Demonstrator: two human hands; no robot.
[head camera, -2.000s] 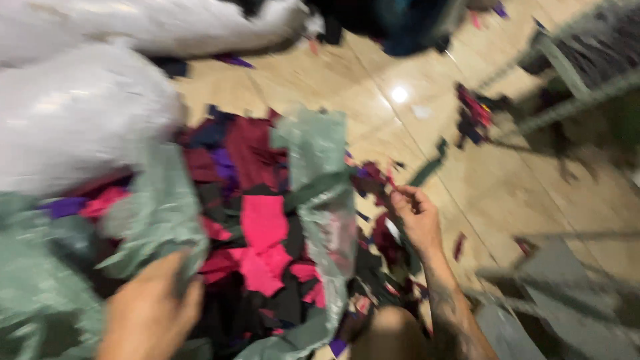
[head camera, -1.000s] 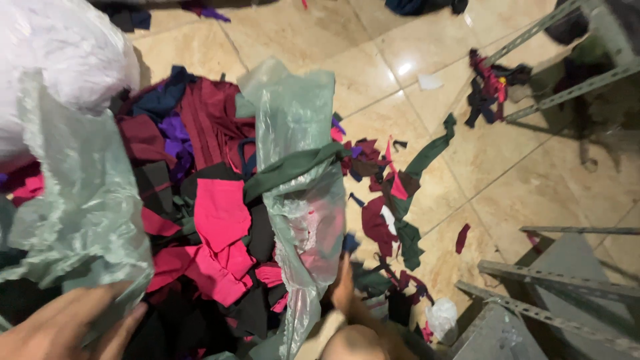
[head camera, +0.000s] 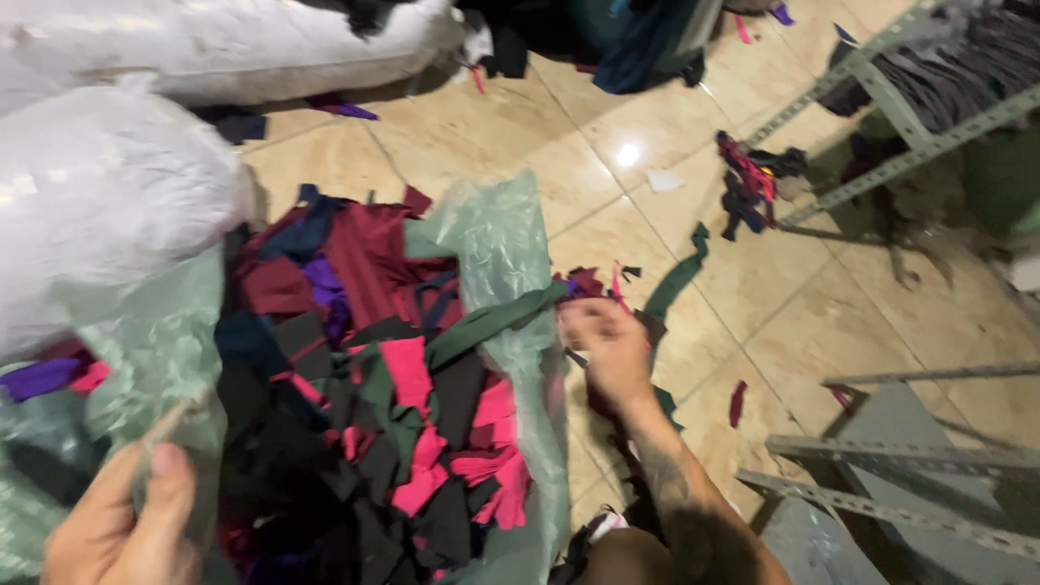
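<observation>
At lower left, my left hand (head camera: 130, 520) pinches the edge of a translucent green plastic bag (head camera: 154, 325). Fabric scraps (head camera: 374, 252) in maroon, black, pink, purple and navy lie in the bag's wide mouth, with pink pieces (head camera: 422, 455) near the front. A dark green fabric strip (head camera: 504, 317) crosses the bag's right flap (head camera: 504, 244). Just right of that flap is my right hand (head camera: 605, 341), blurred, over loose scraps on the floor; whether its fingers hold anything cannot be told. Another dark green strip (head camera: 678, 276) lies on the tiles beyond it.
Stuffed white sacks (head camera: 106, 187) stand at the left and upper left. Perforated metal shelf frames (head camera: 902, 106) are at the upper right, with more metal angle bars (head camera: 894, 487) at lower right. A scrap cluster (head camera: 747, 183) lies by the upper frame. Dark cloth (head camera: 634, 41) is at the top.
My right hand, low by the bag's right side one second ago, is now farther forward over the floor scraps. Dark green and black pieces now lie over the pink ones in the bag.
</observation>
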